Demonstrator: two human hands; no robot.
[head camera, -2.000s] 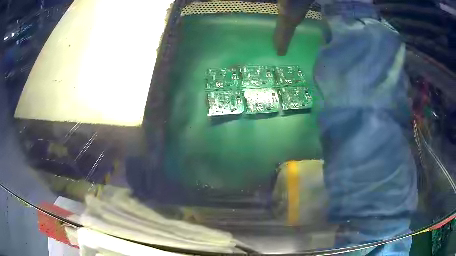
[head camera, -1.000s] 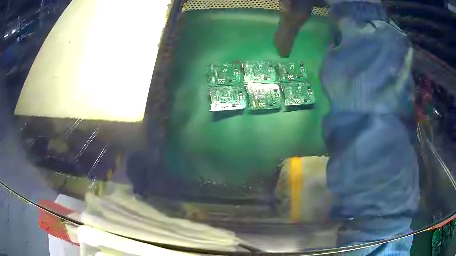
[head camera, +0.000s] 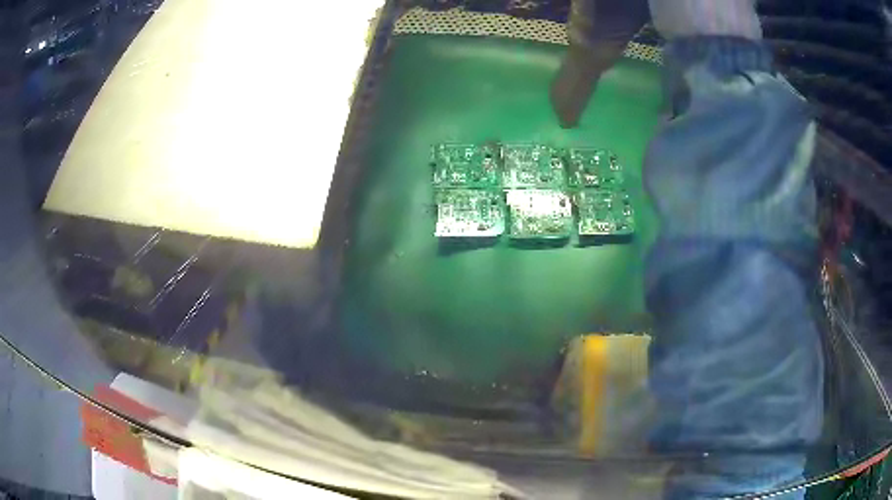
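A green panel of six joined small boards (head camera: 535, 176) lies on a green mat (head camera: 469, 303), behind a clear window with reflections. A blue sleeve (head camera: 734, 322), seemingly over my right arm, reaches up along the panel's right side without touching it. Only the white glove wrist of my right hand (head camera: 706, 18) shows at the top edge; its fingers are cut off. My left hand is not seen.
A dark hanging piece (head camera: 577, 83) is above the mat's far part. A pale sheet (head camera: 215, 127) is at left. A padded block with a yellow strip (head camera: 606, 391) is at the near right. White cloths (head camera: 303, 430) and a red pad (head camera: 112, 420) are at lower left.
The whole scene has shifted right and slightly down in the picture. More of the white glove wrist shows at the top. The panel keeps its place on the mat.
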